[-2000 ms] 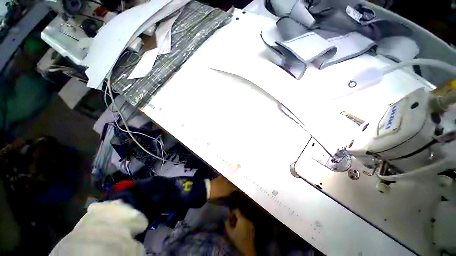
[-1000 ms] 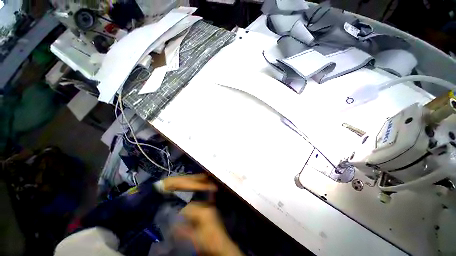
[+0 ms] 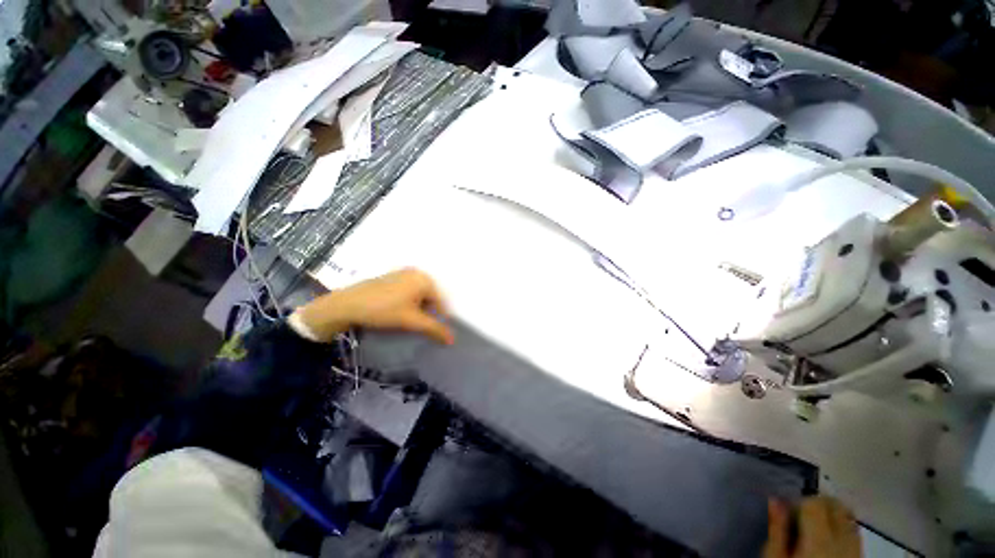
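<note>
A long dark grey curved band (image 3: 611,447) lies along the front edge of the white machine table, partly hanging over it. My left hand (image 3: 382,307) holds its left end at the table edge, fingers curled over it. My right hand (image 3: 813,531), cut off by the lower edge of the picture, holds its right end. The band is in front of the white sewing machine head (image 3: 840,289). The presser foot area (image 3: 726,360) has no band under it.
Grey-and-white bands (image 3: 698,136) lie heaped at the back. White paper sheets (image 3: 278,120) and a shiny grey wrapped roll (image 3: 382,142) lie at the left table end. Thin cables hang there. A white tube arches behind the machine head. Another machine (image 3: 164,65) stands far left.
Both hands have come up from below the table edge and moved apart. The grey band now stretches between them over the front edge. The view has shifted slightly.
</note>
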